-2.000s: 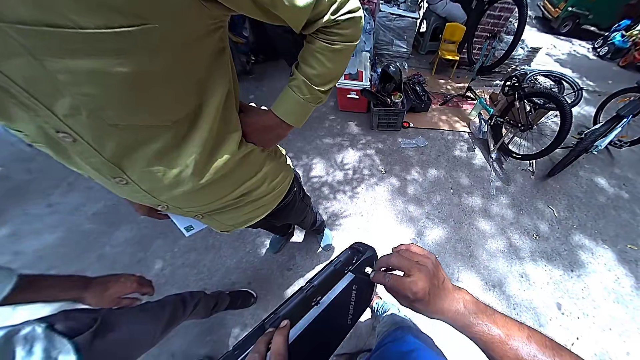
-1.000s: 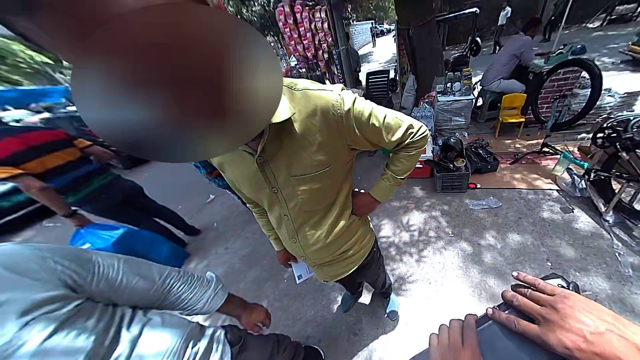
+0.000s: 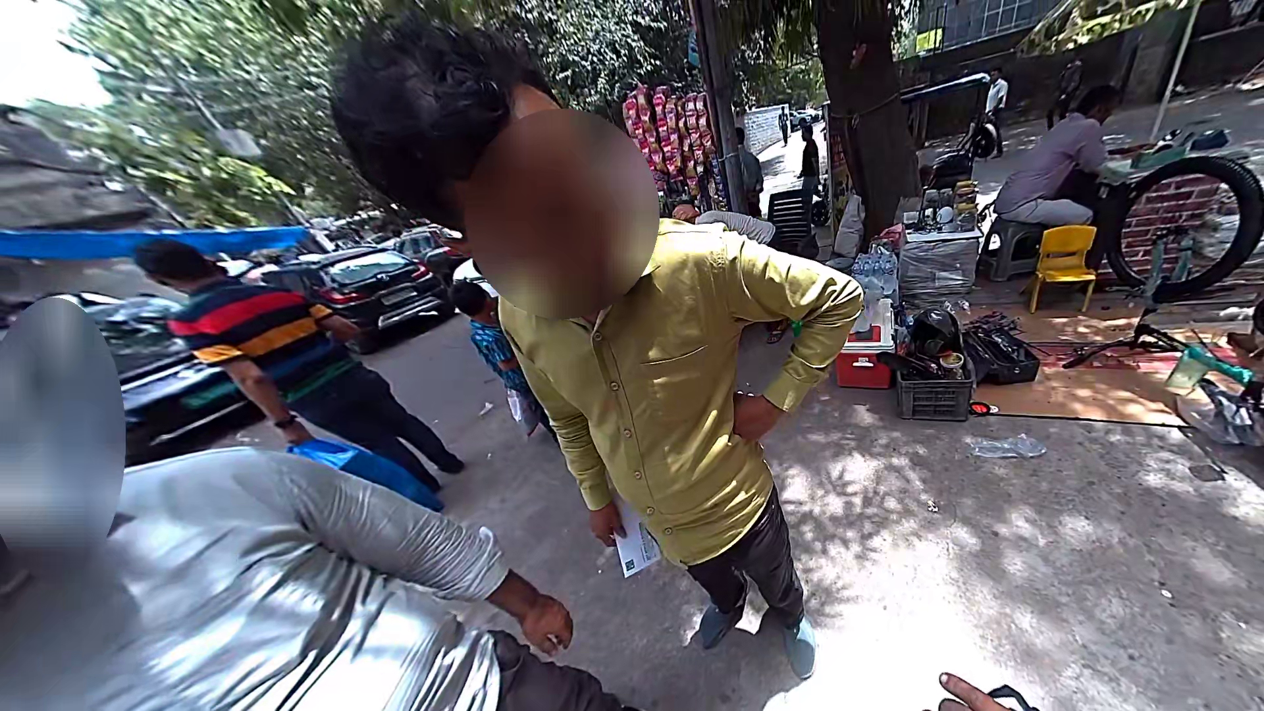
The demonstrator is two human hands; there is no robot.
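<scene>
Only a few fingers of my right hand (image 3: 970, 696) show at the bottom edge, right of centre; the rest is cut off. Close beside them is a black curved edge (image 3: 1012, 697), too little of it visible to tell what it belongs to or whether the fingers hold it. My left hand is outside the frame. Facing me stands a person in a yellow-green shirt (image 3: 642, 425), one hand on the hip and a printed white paper (image 3: 635, 541) in the other. A person in a shiny grey shirt (image 3: 326, 553) is at the lower left, with a lowered hand (image 3: 546, 624).
A person in a striped shirt (image 3: 267, 331) carries a blue bag (image 3: 370, 472) near parked cars (image 3: 370, 286). On the right are a red cooler box (image 3: 865, 363), a black crate (image 3: 933, 397), a yellow chair (image 3: 1065, 259), a bicycle wheel (image 3: 1185, 227) and a seated person (image 3: 1052, 173).
The view has tilted up. Earlier, both my hands were on a black case bearing lettering; now only fingers of one hand show. The person in the striped shirt came into view from the left.
</scene>
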